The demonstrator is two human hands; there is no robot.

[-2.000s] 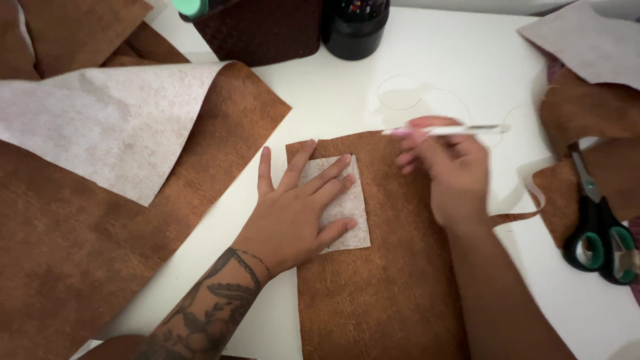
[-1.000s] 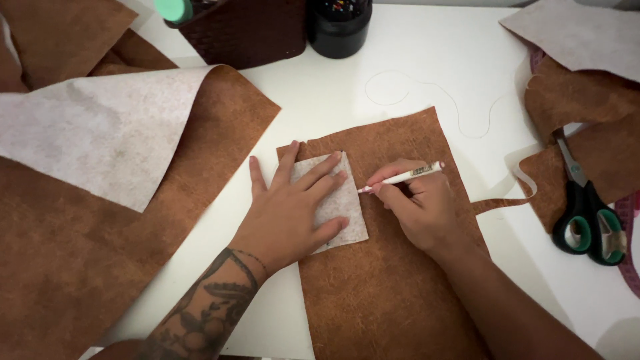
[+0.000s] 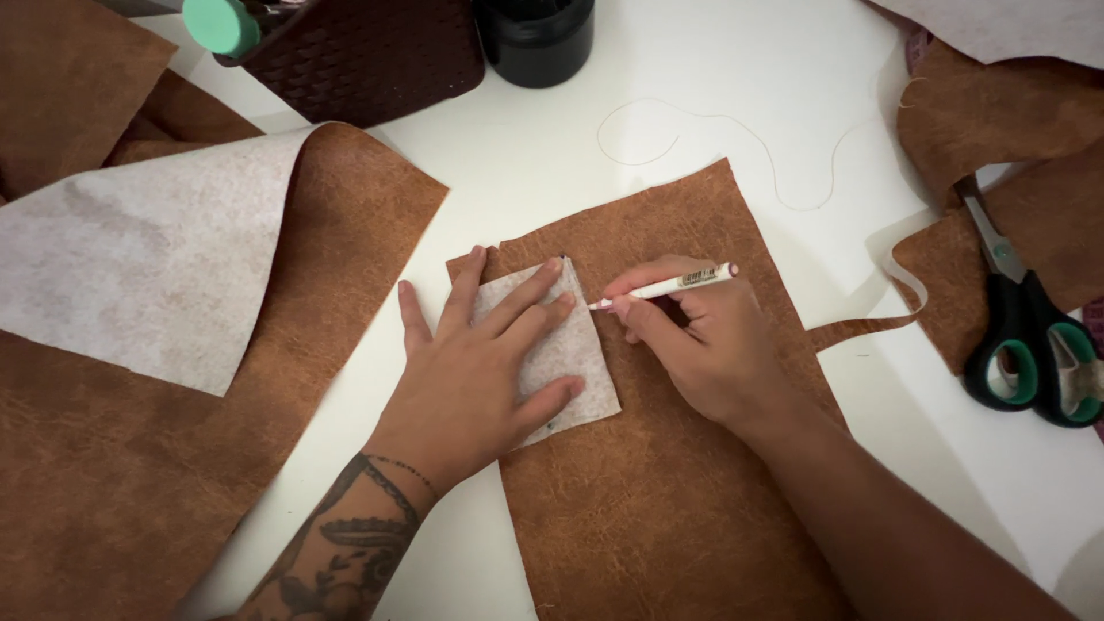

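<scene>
My left hand (image 3: 483, 362) lies spread and flat on a small whitish rectangular piece (image 3: 595, 379), pressing it onto a brown leather-like sheet (image 3: 638, 500). Between the thumb and fingers of my right hand (image 3: 699, 336) is a slim white marker pen (image 3: 681, 283) with a pinkish tip end. Its tip is at the right edge of the whitish piece, beside my left fingertips. The brown sheet lies with its brown face up; its lower end runs out of view.
A large brown sheet (image 3: 129, 457) with a folded-over pale corner (image 3: 147, 259) covers the left. Behind stand a dark woven basket (image 3: 379, 60) and a black cup (image 3: 539, 43). Scissors (image 3: 1005, 302) with black and green handles rest at right by brown scraps (image 3: 1044, 224). Loose thread (image 3: 772, 168) lies on the white table (image 3: 690, 78).
Two seconds ago my right hand held the pen raised near the brown sheet's upper right; it then came down to the whitish piece's right edge. My left hand stays spread on that piece.
</scene>
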